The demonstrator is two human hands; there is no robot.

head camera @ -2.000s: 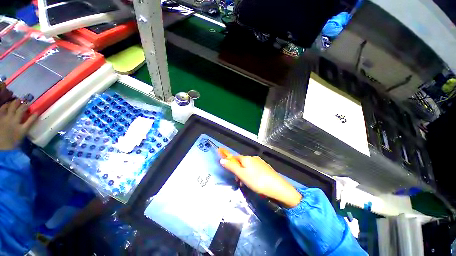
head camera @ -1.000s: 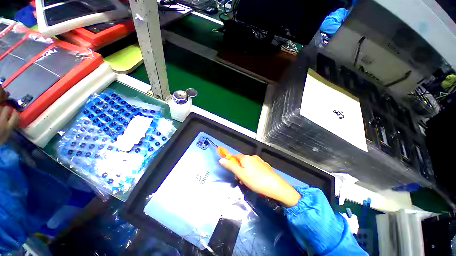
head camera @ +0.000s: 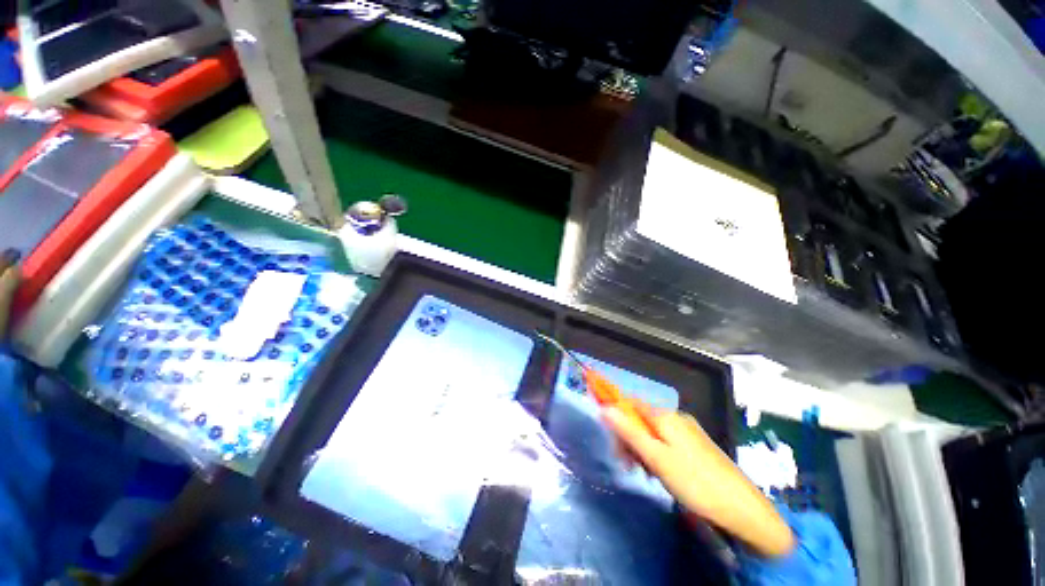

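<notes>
My right hand [head camera: 699, 469] is closed around the orange-red air blow gun [head camera: 619, 403]. Its thin bent nozzle points up-left, over the divider of the black foam tray [head camera: 395, 275]. A light-blue tablet [head camera: 390, 424] lies in the left slot, its camera bump [head camera: 432, 319] at the top corner. A second light-blue tablet [head camera: 655, 390] lies in the right slot, partly hidden by my hand and the gun. Wrinkled, shiny protective film [head camera: 539, 458] lies over the lower middle of the tray. My left hand is not in view.
A bagged lens sheet pile [head camera: 172, 332] with a white piece [head camera: 264, 315] lies left. A white dispenser bottle [head camera: 369, 243] stands behind the tray. Blister trays [head camera: 676, 292] stand behind right, paper [head camera: 716, 218] on top. A person's blue sleeve [head camera: 29, 458] is at the left edge.
The camera view has shifted. My right hand has moved the blow gun from the left tablet's camera bump rightward to the right slot.
</notes>
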